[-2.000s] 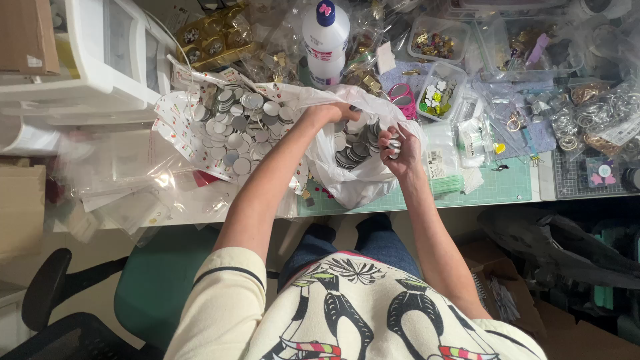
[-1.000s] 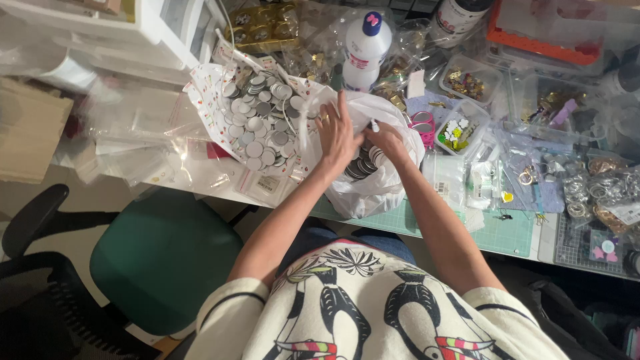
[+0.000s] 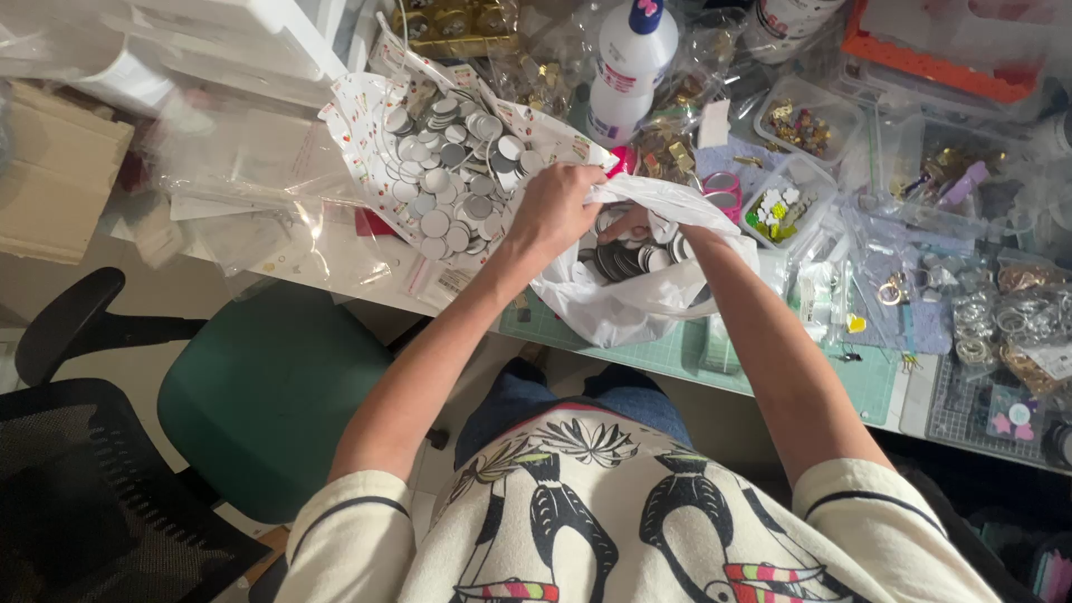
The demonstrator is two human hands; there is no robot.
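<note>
A white plastic bag (image 3: 624,314) holding round metal discs (image 3: 620,261) stands at the front edge of the table. My left hand (image 3: 559,205) grips the bag's upper left rim, its fingers closed on the plastic. My right hand (image 3: 641,222) reaches inside the bag over the discs, partly hidden by the far rim; whether it holds any disc cannot be told. Left of the bag, a patterned sheet or bag (image 3: 356,105) with small red prints lies spread, bearing a heap of silvery and white discs (image 3: 456,159).
A white bottle with a blue cap (image 3: 632,71) stands behind the bag. Pink-handled scissors (image 3: 722,194), a tub of small charms (image 3: 787,201) and bagged metal rings (image 3: 976,322) lie to the right. A green cutting mat (image 3: 867,385) runs along the front edge; a green chair (image 3: 268,402) stands lower left.
My left hand has moved from over the bag's opening to its rim. My right hand has gone deeper into the bag, under the raised plastic edge.
</note>
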